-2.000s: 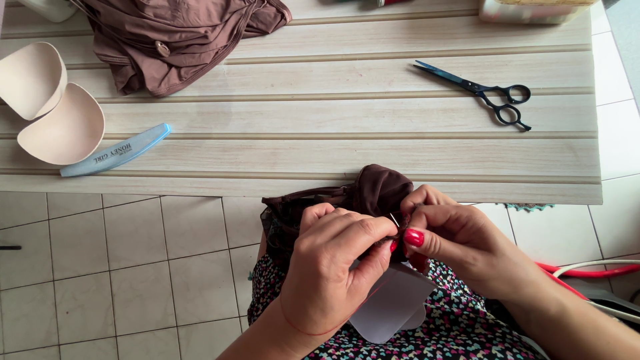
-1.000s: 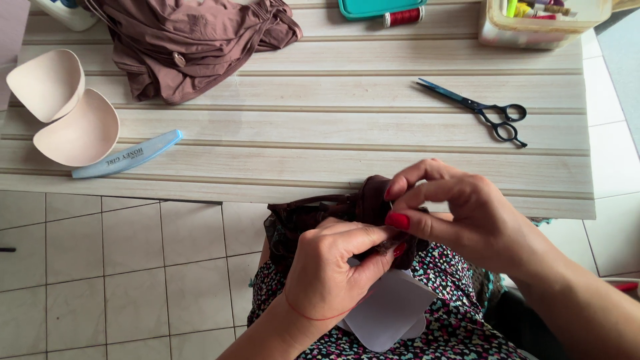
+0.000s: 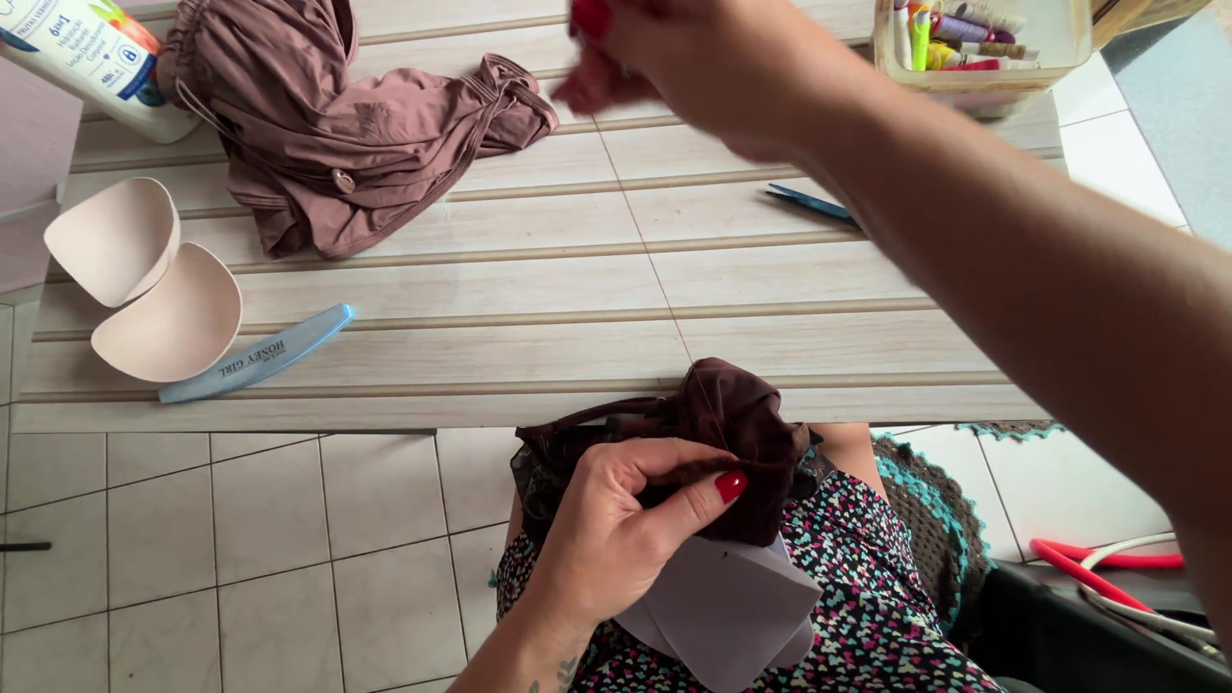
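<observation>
My left hand (image 3: 640,525) pinches the edge of a dark brown fabric garment (image 3: 736,414) between thumb and forefinger, above my lap. From that garment a thin dark thread (image 3: 640,231) runs taut up across the table toward my right hand (image 3: 664,58). The right hand is raised at the top edge, blurred, with its fingers bunched together; a needle cannot be made out in it. Under the garment a pale grey-white cup-shaped piece (image 3: 736,606) lies on my lap. The blue scissors (image 3: 810,203) are partly hidden behind my right forearm.
On the slatted table (image 3: 520,356) lie a mauve garment (image 3: 337,144), two beige bra cups (image 3: 168,313) and a blue nail file (image 3: 260,356). A lotion bottle (image 3: 106,67) stands top left. A plastic box (image 3: 996,72) of thread spools is top right. Red and white cables (image 3: 1107,577) lie lower right.
My right hand has moved from close beside my left hand up over the table, and the thread now stretches between it and the garment. My left hand still holds the fabric.
</observation>
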